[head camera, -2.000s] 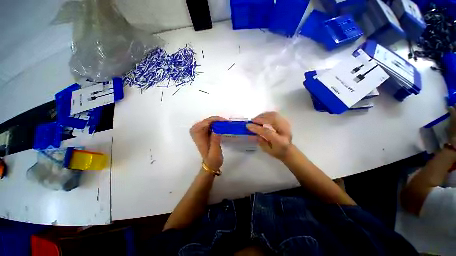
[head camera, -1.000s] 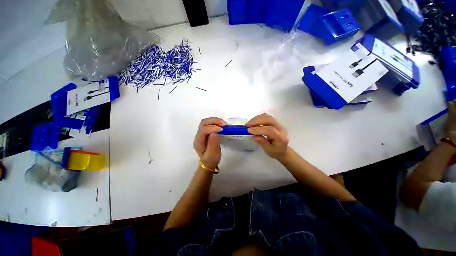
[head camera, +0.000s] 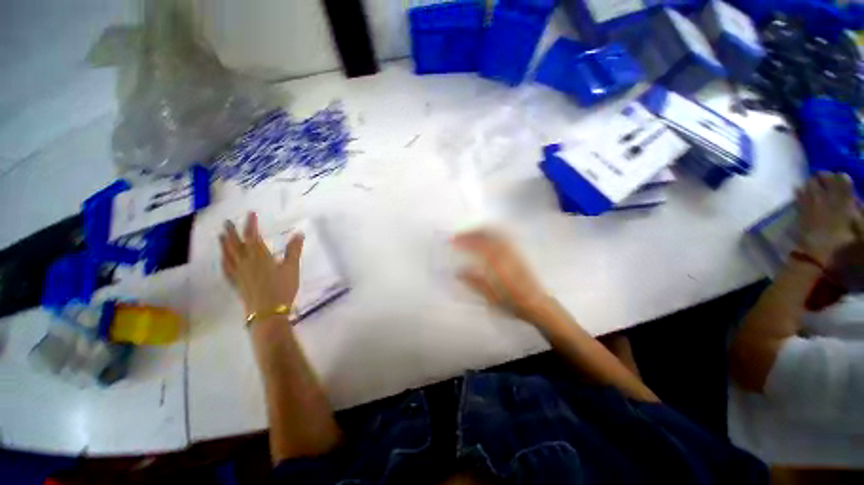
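Observation:
A white flat retail box lies on the white table at the centre left, its right part showing. My left hand is over its left side with fingers spread; whether the palm touches it is hidden. My right hand is blurred, over the table at the centre, fingers apart, with nothing seen in it. Blue-and-white boxes with a connector picture lie stacked to the right, beyond my right hand.
A strip heap and crumpled clear bag are at the back left. Blue trays stand at the back. Loose cartons and a yellow item lie left. Another person's hand is at the right.
Both hands held a blue-edged box at the centre. They have parted; my left hand moved left, where a white box now lies under it. The whole view has shifted slightly.

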